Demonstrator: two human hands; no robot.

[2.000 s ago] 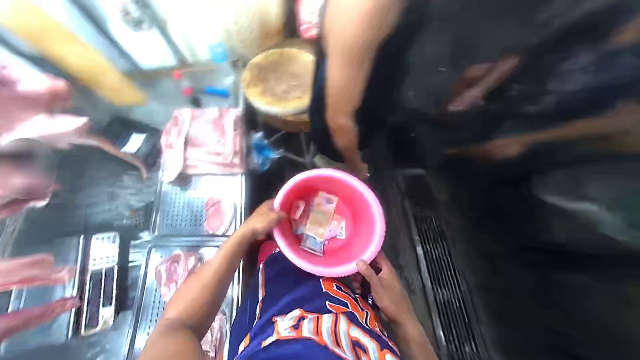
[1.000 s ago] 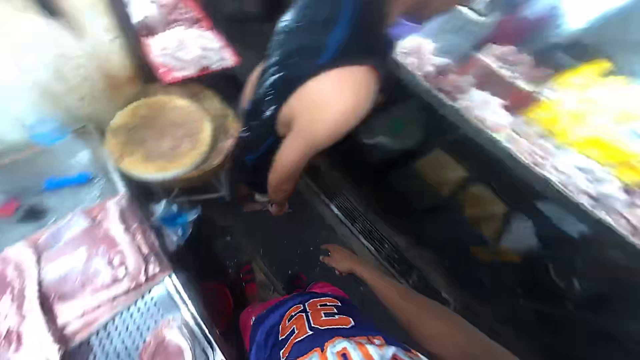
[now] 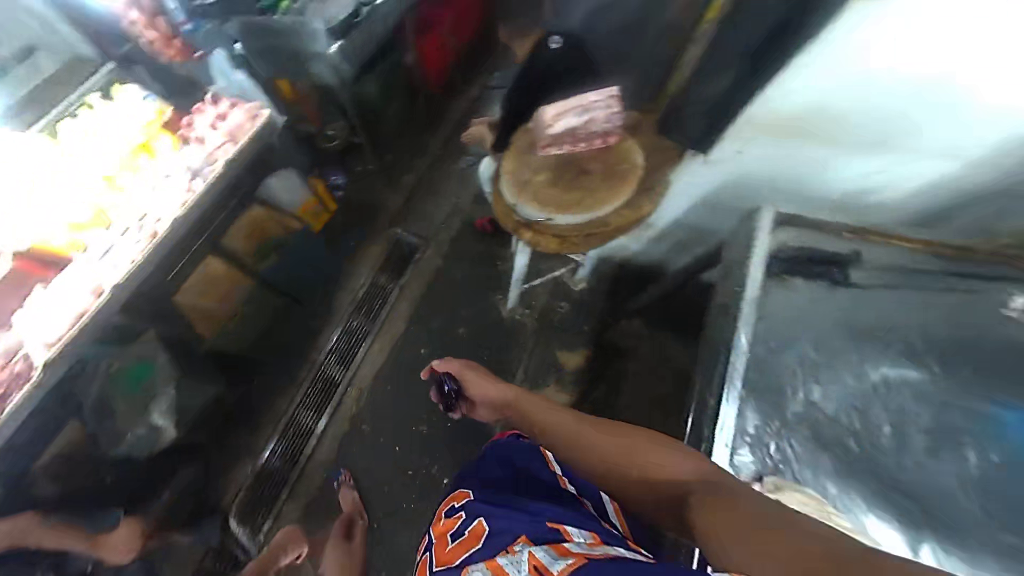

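My right hand (image 3: 468, 390) reaches in from the lower right, above the dark wet floor. Its fingers are closed around a small, shiny, dark object (image 3: 447, 390), whose kind I cannot tell. Below the hand shows the blue jersey (image 3: 528, 520) with orange and white lettering that I wear. My left hand is not in view. Beyond my right hand a round wooden chopping block (image 3: 572, 180) rests on a wider wooden round with metal legs. A slab of raw meat (image 3: 580, 120) appears over the block's far part, beside a person in dark clothing (image 3: 552, 76).
A metal floor drain grate (image 3: 328, 384) runs diagonally at the left. Farther left stands a counter (image 3: 136, 240) with meat and yellow goods. A metal-edged worktop (image 3: 864, 376) lies at the right. Bare limbs of other people (image 3: 344, 520) show at the lower left.
Two seconds ago both my hands held a pink basin with banknotes; neither holds it in the later frames. My right hand was empty one second ago and now holds a dark object. The view has turned strongly.
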